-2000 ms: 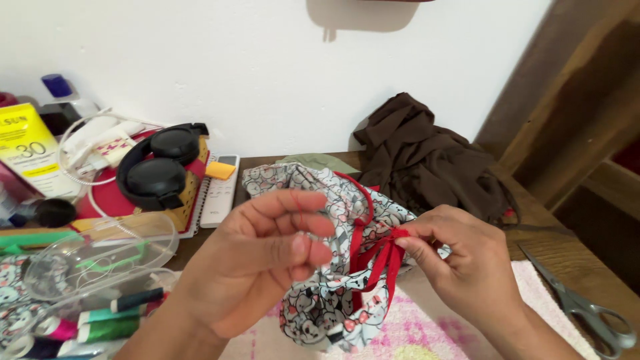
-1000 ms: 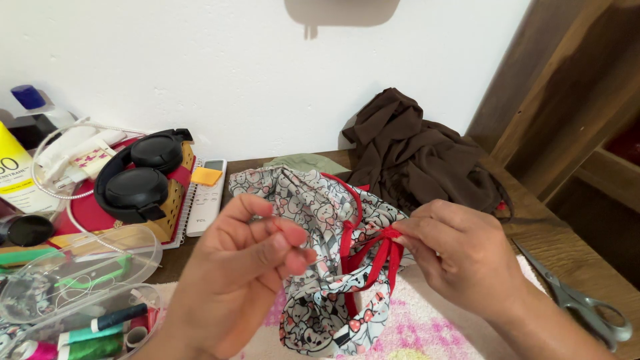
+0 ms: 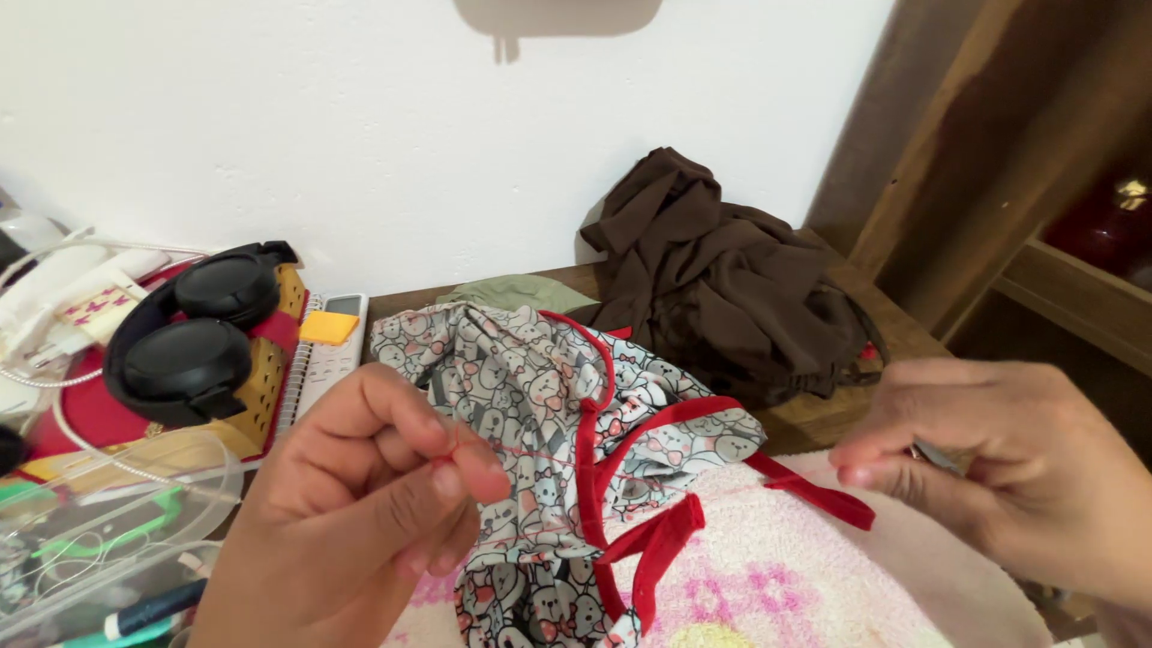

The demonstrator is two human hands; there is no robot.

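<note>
Cartoon-print fabric point(image 3: 531, 387) with red binding point(image 3: 589, 477) lies bunched in the middle, over a white and pink towel point(image 3: 765, 576). My left hand point(image 3: 387, 495) is in front of the fabric's left side, thumb and forefinger pinching red thread point(image 3: 531, 450). Fine strands of it run rightward across the fabric toward my right hand point(image 3: 954, 468). That hand is raised at the right, above the towel, its thumb and fingertips together; whether they hold the thread's far part or a needle cannot be made out. The loose ends of the binding lie on the fabric and towel.
Brown cloth point(image 3: 720, 279) is heaped behind the fabric, beside green cloth point(image 3: 522, 292). At left are black headphones point(image 3: 193, 333) on a box, a spiral notebook, a white remote control point(image 3: 337, 360) and a clear plastic case point(image 3: 117, 504) with thread. A wooden frame point(image 3: 954, 153) stands at right.
My right hand has let go of the red binding and moved right, away from the fabric. Thin red thread now shows between the hands. The view has shifted.
</note>
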